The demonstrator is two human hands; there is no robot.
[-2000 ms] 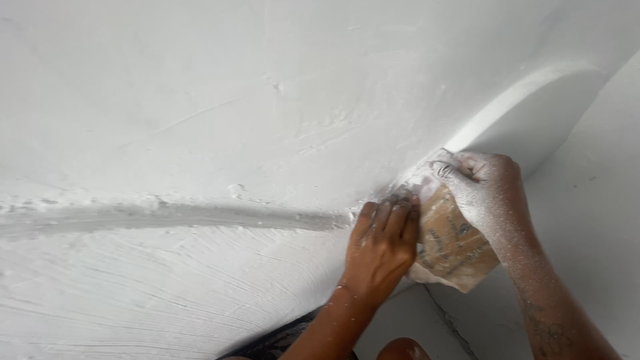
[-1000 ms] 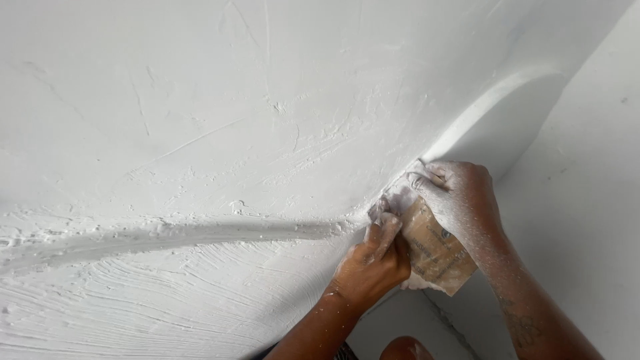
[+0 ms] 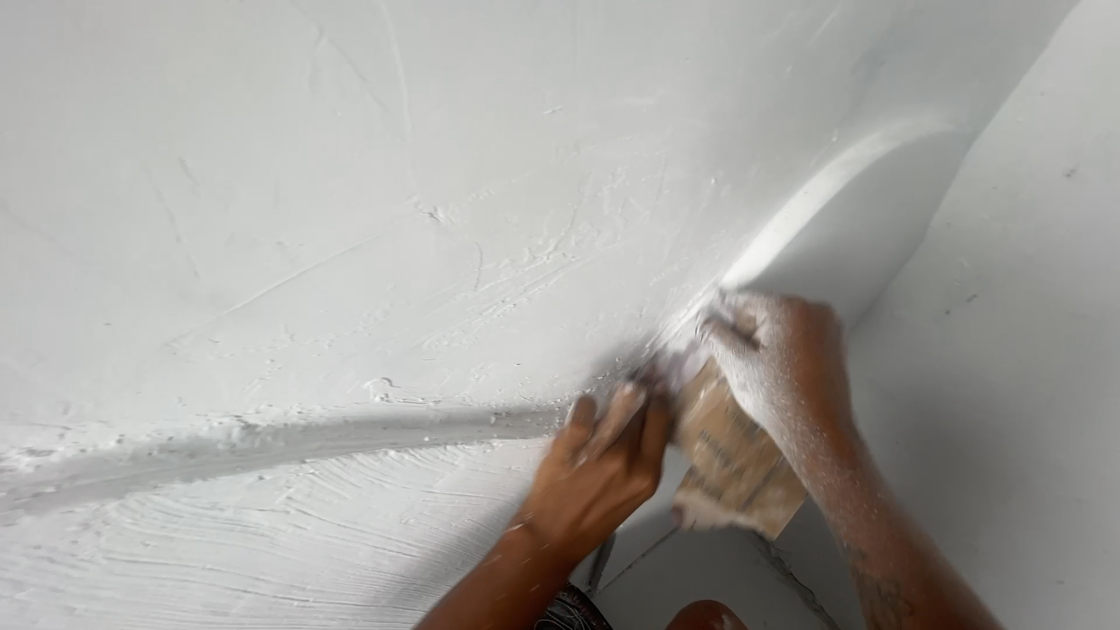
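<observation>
A sheet of sandpaper (image 3: 739, 446), its brown printed backing dusted white, hangs between my hands against a curved white plaster edge (image 3: 809, 201). White powder coats my right hand (image 3: 779, 359), whose curled fingers grip the sheet's upper end at the lower end of that curved edge. Close by on the left, my left hand (image 3: 612, 459) has its bent fingertips at the sheet's left side, where the groove (image 3: 350, 435) in the white plastered surface ends. Blur hides whether the left fingers pinch the sheet or only press on it.
Rough, combed plaster (image 3: 262, 542) lies below the groove, and a smoother white wall (image 3: 437, 175) with ridges and scratches rises above it. At the right is another plain white surface (image 3: 1006, 350). A knee (image 3: 704, 615) and dark patterned cloth (image 3: 573, 610) show at the bottom edge.
The sheet stays at the junction of groove and curved edge, with both hands close to it. My left fingers have shifted their placement along its left side. The view has moved slightly.
</observation>
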